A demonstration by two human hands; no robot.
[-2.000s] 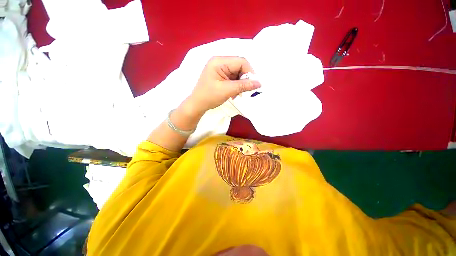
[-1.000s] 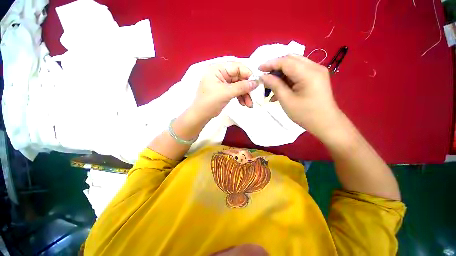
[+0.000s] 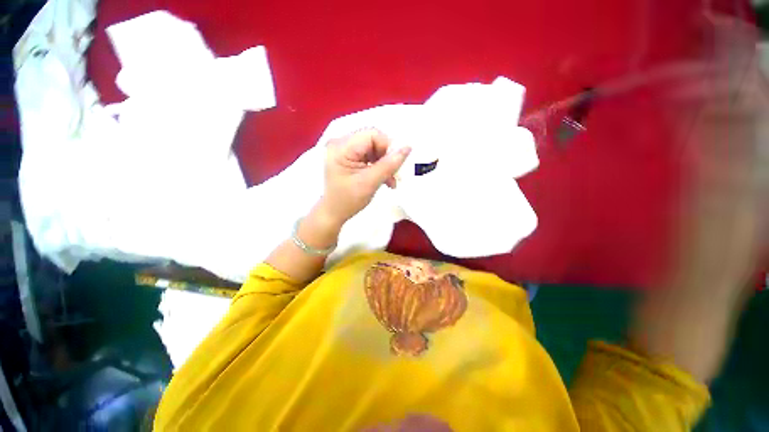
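A white garment (image 3: 472, 202) lies on the red table in front of me, with a small dark label (image 3: 426, 168) on it. My left hand (image 3: 368, 165) pinches the garment between thumb and index finger, just left of the label. My right arm is a strong blur at the far right, and my right hand (image 3: 729, 51) is smeared near the top right, so its fingers cannot be made out. A faint blurred streak, perhaps thread, runs from the garment's right side toward it. No needle can be made out.
Dark snips (image 3: 580, 105) lie blurred on the red table (image 3: 354, 51), right of the garment. A large heap of white garments (image 3: 160, 186) covers the left side. A yellow marked strip (image 3: 190, 285) runs along the left table edge. The green floor (image 3: 561, 325) shows below.
My right hand came in to the left fingertips, then swung far out to the right. The label is uncovered again. The view has shifted slightly, and my left hand keeps its pinch.
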